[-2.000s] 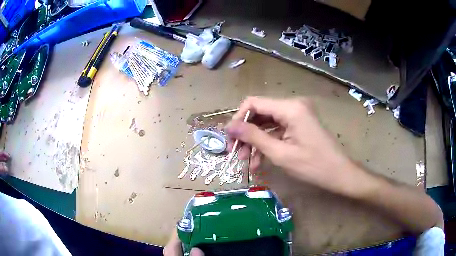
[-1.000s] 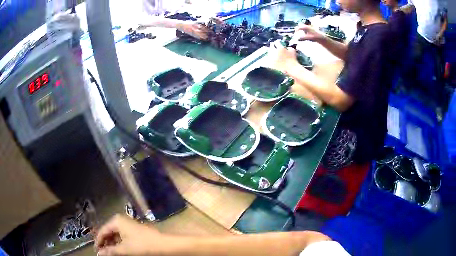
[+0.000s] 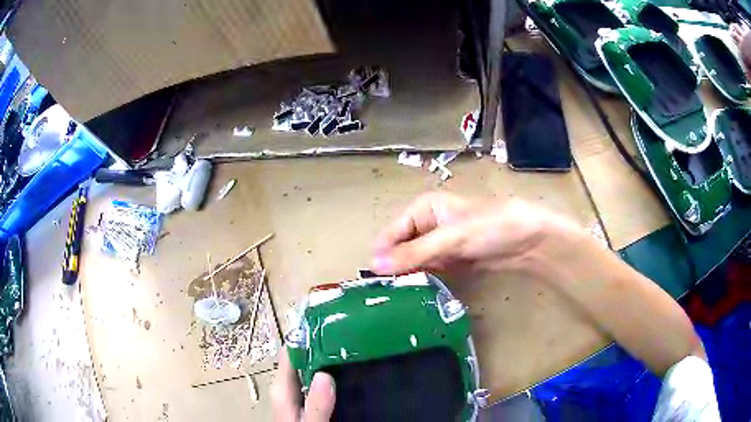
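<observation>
A glossy green model car body (image 3: 375, 317) with silver edging and a dark opening is at the bottom middle. My left hand (image 3: 306, 396), cut off by the lower edge, holds its left side. My right hand (image 3: 428, 239) is at the end with the red lamps, pinching a tiny black part (image 3: 368, 273) against the middle of that end. The fingertips cover some of the part. The right red lamp is hidden behind my right hand.
A glue cup (image 3: 217, 311) and thin sticks lie on a blotched palette at left. Cotton swabs (image 3: 130, 227), a yellow-black knife (image 3: 74, 239) and pale lumps lie beyond. Loose trim parts (image 3: 329, 107) lie in the box opening. A dark flat slab (image 3: 535, 111) and green bodies (image 3: 655, 82) are right.
The view has swung back from the neighbouring bench to the work area. The car body and my left hand are in view again. My right hand has moved from near the box to the body's end.
</observation>
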